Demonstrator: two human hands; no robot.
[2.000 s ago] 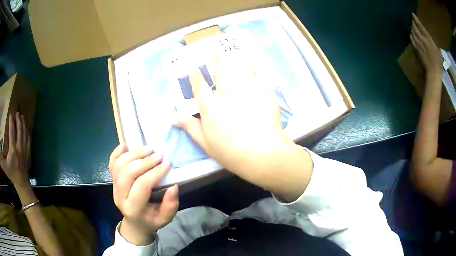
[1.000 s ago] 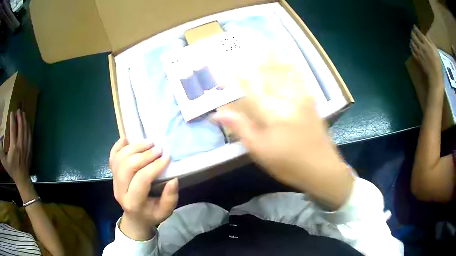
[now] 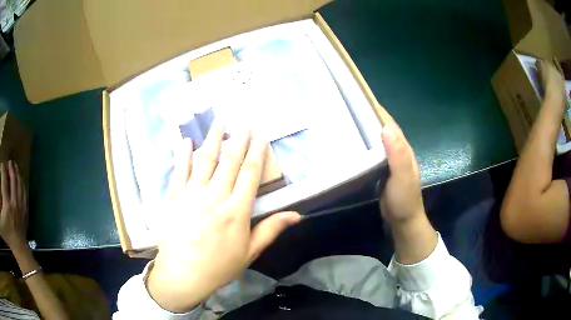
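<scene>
An open carton (image 3: 116, 187) lies in front of me, its lid (image 3: 188, 22) up at the back. A white foam insert (image 3: 341, 94) lines it. Two bluish-white wrapped speakers (image 3: 288, 59) lie inside, overexposed, with a brown accessory box (image 3: 211, 63) between them. A white leaflet (image 3: 244, 100) with a dark picture lies on top. My left hand (image 3: 216, 206) rests flat, fingers spread, over the leaflet's lower left and the wrapped contents. My right hand (image 3: 402, 181) holds the carton's right front corner, thumb on the rim.
The dark green table (image 3: 438, 75) has a pale metal front edge. At the left, another person's hand (image 3: 12, 203) touches a brown carton (image 3: 14, 140). At the right, another person's arm (image 3: 532, 181) reaches into an open carton (image 3: 514, 103).
My left hand has moved from the carton's front left edge onto the leaflet. My right hand has gone from over the contents to the right corner. The carton has shifted left.
</scene>
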